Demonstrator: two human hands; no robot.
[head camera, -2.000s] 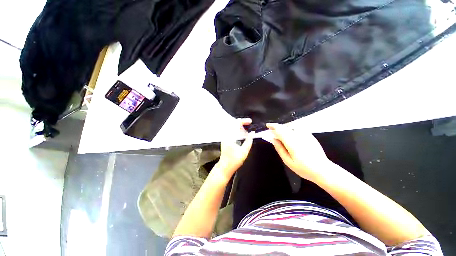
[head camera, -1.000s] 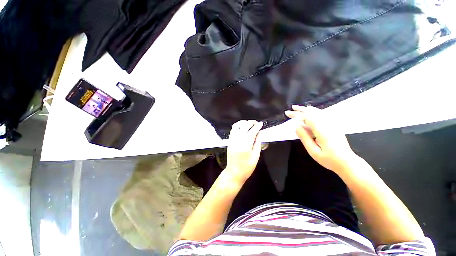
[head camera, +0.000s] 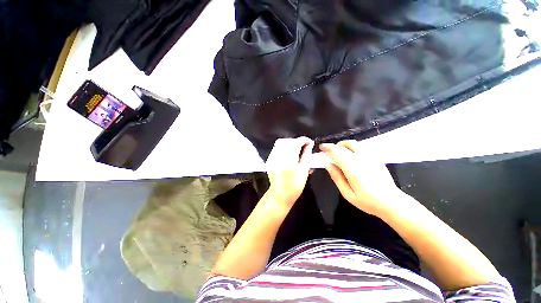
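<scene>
A large black garment (head camera: 332, 89) lies spread on the white table, slightly shiny, with a thin pale stitch line running across it. Small bright metal fasteners (head camera: 375, 125) are spaced along its hem near the table's front edge. My left hand (head camera: 289, 168) pinches the hem at the garment's near left end. My right hand (head camera: 355, 176) is close beside it, its fingertips also on the hem. The fingertips of both hands nearly meet, and the bit of hem between them is mostly hidden.
A lit smartphone (head camera: 99, 105) leans in a black holder (head camera: 136, 133) on the white table (head camera: 207, 142) at the left. Other black garments (head camera: 142, 26) lie at the far left. A khaki cloth sack (head camera: 178, 237) is below the table edge, left of my lap.
My right hand has moved left along the hem, back beside my left hand, after being apart from it a second ago. The camera view has shifted, moving the phone and sack leftward.
</scene>
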